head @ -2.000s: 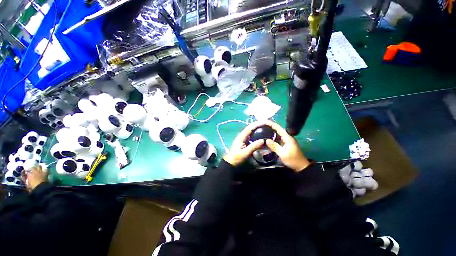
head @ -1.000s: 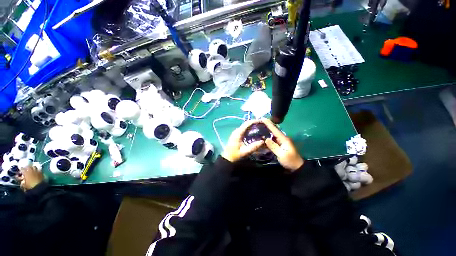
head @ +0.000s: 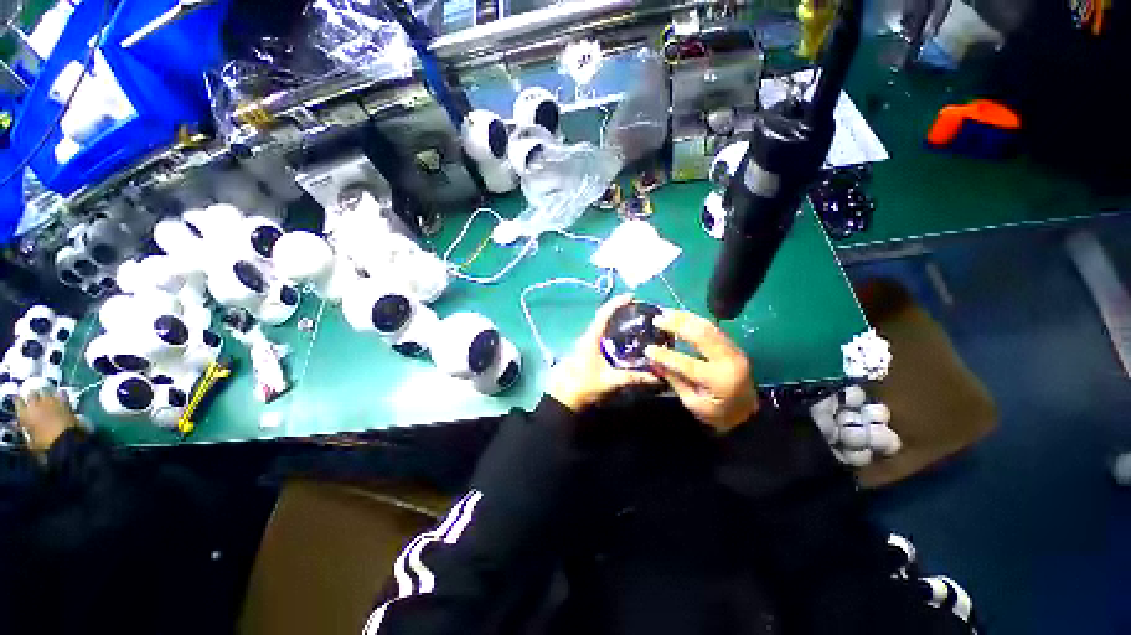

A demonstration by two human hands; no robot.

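Note:
A glossy dark round camera part [head: 634,333] is held near the bench's front edge. My left hand [head: 585,370] cups it from the left and below. My right hand [head: 707,368] holds it from the right, with the fingers at its lower right rim. The fingers hide part of it, and its underside cannot be seen. The black electric screwdriver [head: 759,205] hangs above the bench, to the upper right of my hands. A pale square pad [head: 636,253] lies just beyond my hands, with a white cable [head: 527,298] looped to its left.
Many white pan-tilt cameras [head: 469,347] stand on the left. A yellow-handled tool [head: 204,397] lies by another person's hand [head: 45,417]. A clear bag [head: 564,186] lies mid-bench. A carton [head: 936,403] holds white balls [head: 858,428]. An orange object [head: 975,125] is at far right.
My right hand has shifted right and opened up more of the dark part, which now shows more fully. The hanging screwdriver has swung. The view has shifted slightly.

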